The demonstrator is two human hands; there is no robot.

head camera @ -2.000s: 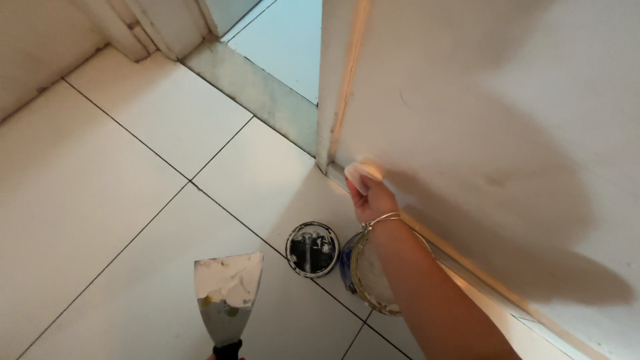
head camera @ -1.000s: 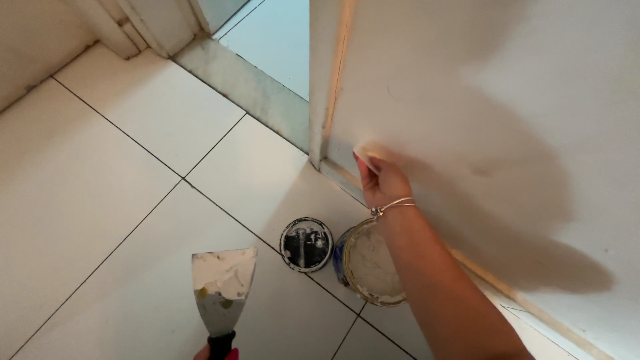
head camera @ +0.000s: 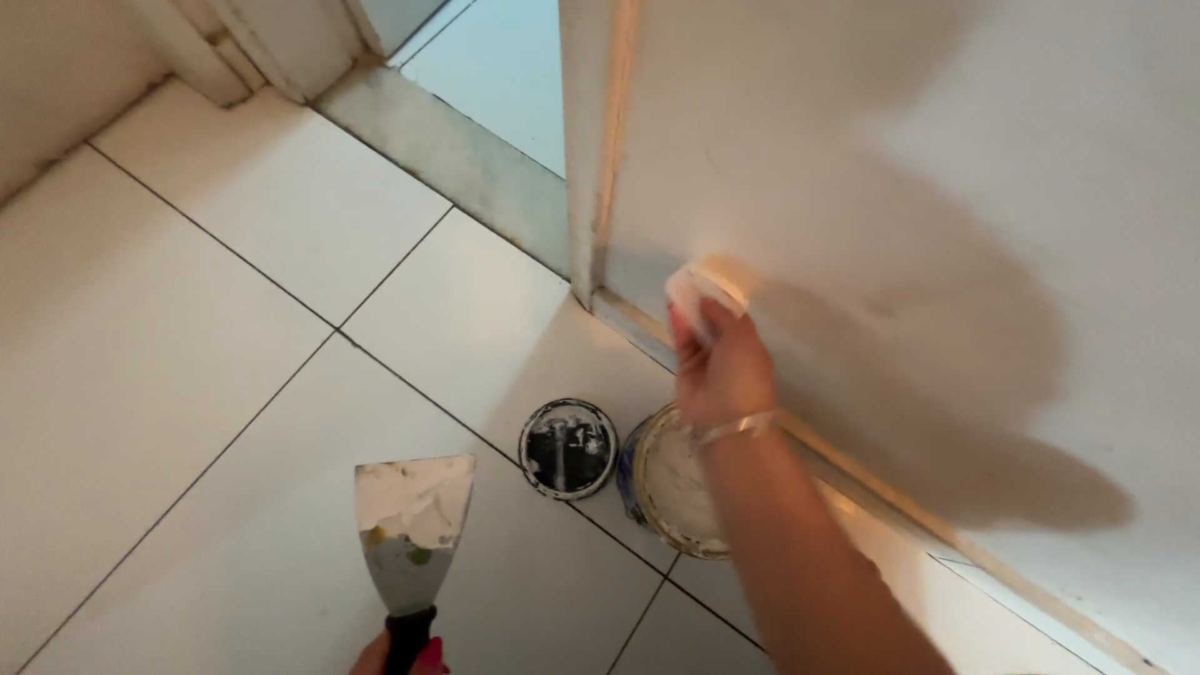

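My left hand (head camera: 375,654), at the bottom edge, grips the black handle of a putty knife (head camera: 415,525). Its broad metal blade points up and bears a smear of whitish putty. My right hand (head camera: 727,361) pinches a pale, thin piece (head camera: 698,286), blurred, against or close to the white wall or panel (head camera: 900,234); which material it is I cannot tell. Below that hand stands an open can of whitish paste (head camera: 670,487), partly covered by my forearm. Touching or close beside it lies a round dark lid (head camera: 568,449) smeared with white.
White floor tiles (head camera: 253,422) with dark joints spread under everything. A stone threshold (head camera: 450,159) crosses a doorway at the top. A raised trim edge (head camera: 614,141) runs down the panel's left side, and another strip (head camera: 872,487) follows its bottom. A door frame (head camera: 281,47) stands upper left.
My right hand has shifted over the panel with the pale piece still in its fingers. The putty knife stays in my left hand, its blade still upward.
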